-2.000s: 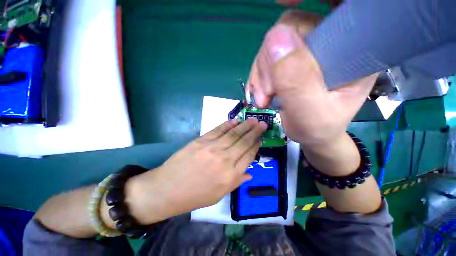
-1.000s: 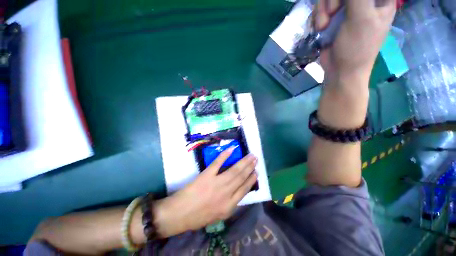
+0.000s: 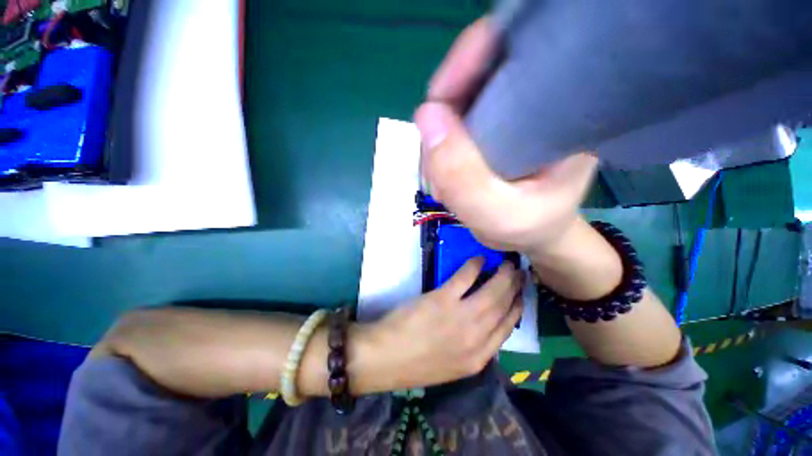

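Note:
My right hand [image 3: 507, 187] is wrapped around the large grey electric screwdriver [image 3: 641, 80], close to the camera and blurred. It covers the upper part of the unit, so the circuit board and the tool's tip are hidden. My left hand [image 3: 445, 329] rests with its fingers on the blue battery pack [image 3: 456, 254] and the black housing's lower part. Thin multicoloured wires [image 3: 434, 216] show above the battery's left corner. The unit lies on a white sheet [image 3: 389, 232].
At upper left, another unit with a blue battery [image 3: 67, 116] and green boards lies beside white sheets [image 3: 191, 151]. A pale grey box [image 3: 703, 174] stands at right, partly behind the screwdriver. A blue cord [image 3: 693, 267] and yellow-black tape [image 3: 726, 343] are at right.
My right hand has come back from the box at upper right with the screwdriver and is over the unit's upper part. My left hand stays on the battery area. The camera view has shifted.

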